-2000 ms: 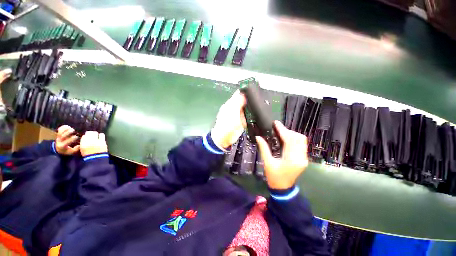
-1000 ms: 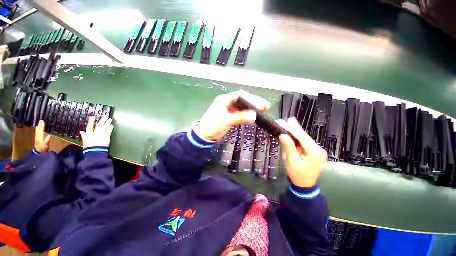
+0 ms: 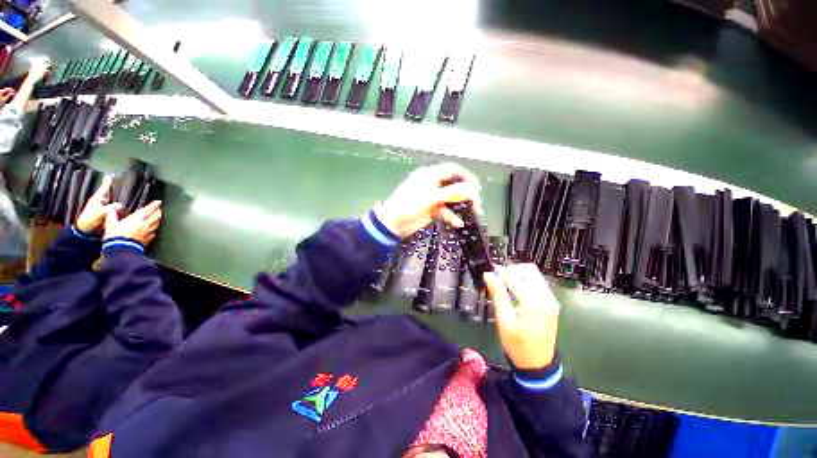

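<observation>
My left hand (image 3: 432, 199) grips the upper end of a slim black remote (image 3: 473, 240). My right hand (image 3: 525, 313) holds its lower end with the fingertips. The remote is tilted, with small pale dots on the face towards me and no green showing. It is held over a short row of assembled remotes (image 3: 439, 273) with pale button dots, which it and my hands partly hide. A long packed row of black back shells (image 3: 658, 237) lies at the right.
Front halves with green boards (image 3: 340, 73) stand spaced beyond the white rail (image 3: 358, 131). A neighbour's hands (image 3: 125, 219) hold black pieces at left, beside black rows (image 3: 67, 125) and small pale scatter (image 3: 146, 138). A blue bin (image 3: 721, 436) is below the near edge.
The remote has turned from flat shell side up to its dotted face, and now hangs more steeply between my hands. The neighbour's hands have gathered up black pieces from their near row.
</observation>
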